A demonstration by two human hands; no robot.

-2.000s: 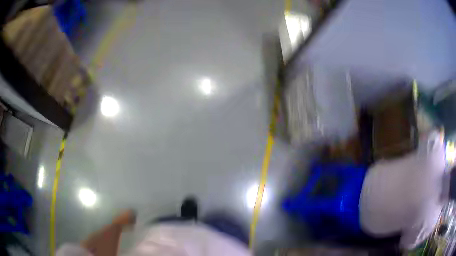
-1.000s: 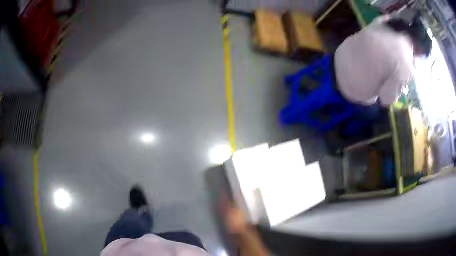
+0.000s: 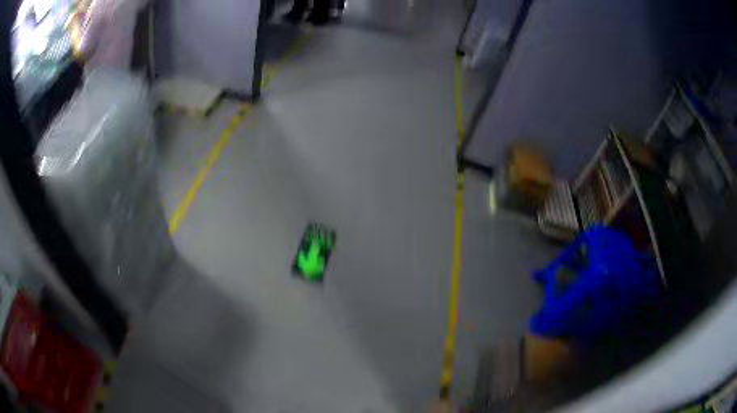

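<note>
The frame is blurred. My left hand is not in view. A small skin-toned blur (image 3: 443, 406) at the bottom edge, right of the middle, may be the tip of my right hand; I cannot tell whether it holds anything. Nearest in front of me is the grey floor (image 3: 388, 266). A dark floor marker with a green arrow (image 3: 313, 253) lies on it near the middle of the head view.
A tall bundle under clear film (image 3: 105, 161) and a red crate (image 3: 52, 359) stand left. Right are a blue stool (image 3: 598, 278), a brown box (image 3: 529, 167), racks and a grey partition (image 3: 566, 97). Yellow lines (image 3: 457, 266) edge the walkway. A person's dark legs (image 3: 315, 10) show at the top.
The view has swung along another stretch of walkway. The white sheets or boxes beside my right hand, my body and the seated person at right have left the view. The green arrow has appeared.
</note>
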